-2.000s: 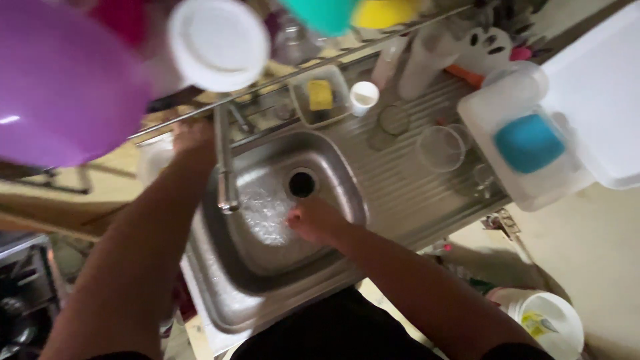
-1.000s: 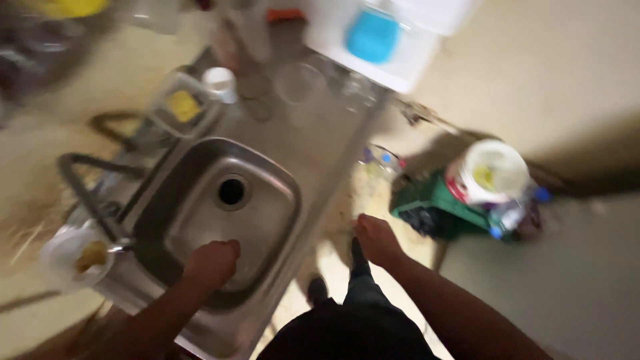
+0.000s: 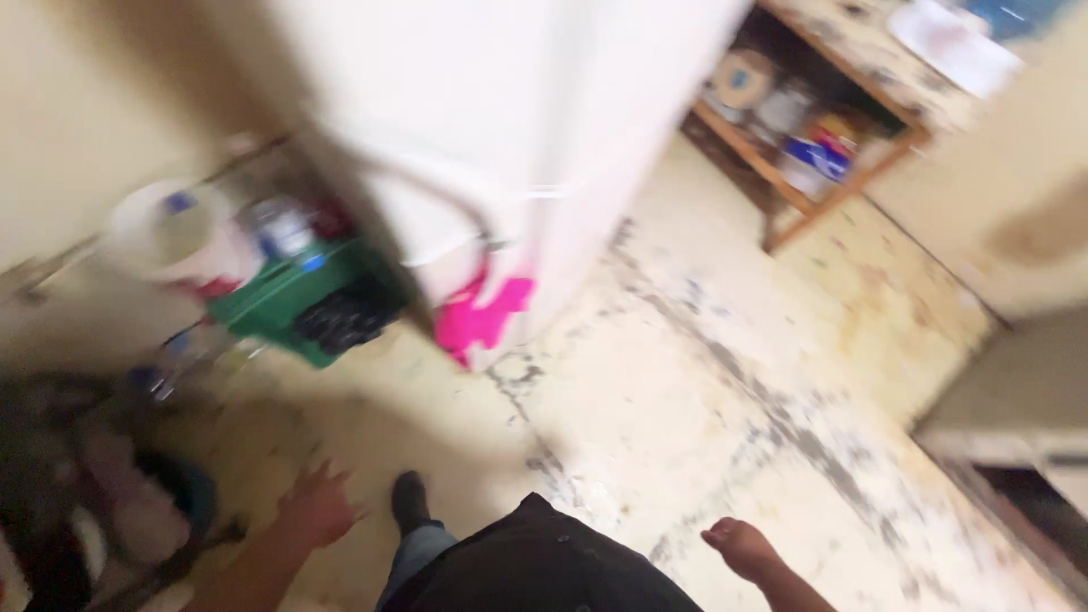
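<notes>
My left hand [image 3: 319,506] hangs over the floor at the lower left, fingers apart, with nothing in it. Nearest to it are a shoe [image 3: 410,501] and my jeans leg. At the lower right my right hand [image 3: 739,544] has its fingers curled, and no object shows in it. A dark shirt [image 3: 544,565] fills the bottom middle between the two hands. The picture is blurred.
A green crate [image 3: 280,293] with a black bag [image 3: 348,319] stands beside a white bucket [image 3: 183,234] and several bottles. A white appliance [image 3: 476,110] with a pink cloth-like thing [image 3: 484,319] is at centre. A wooden shelf unit [image 3: 837,200] holds containers; the floor [image 3: 629,408] is stained.
The view has swung right, away from the sink, which no longer shows. My left hand, over the sink basin a second ago, is now over the floor with its fingers spread.
</notes>
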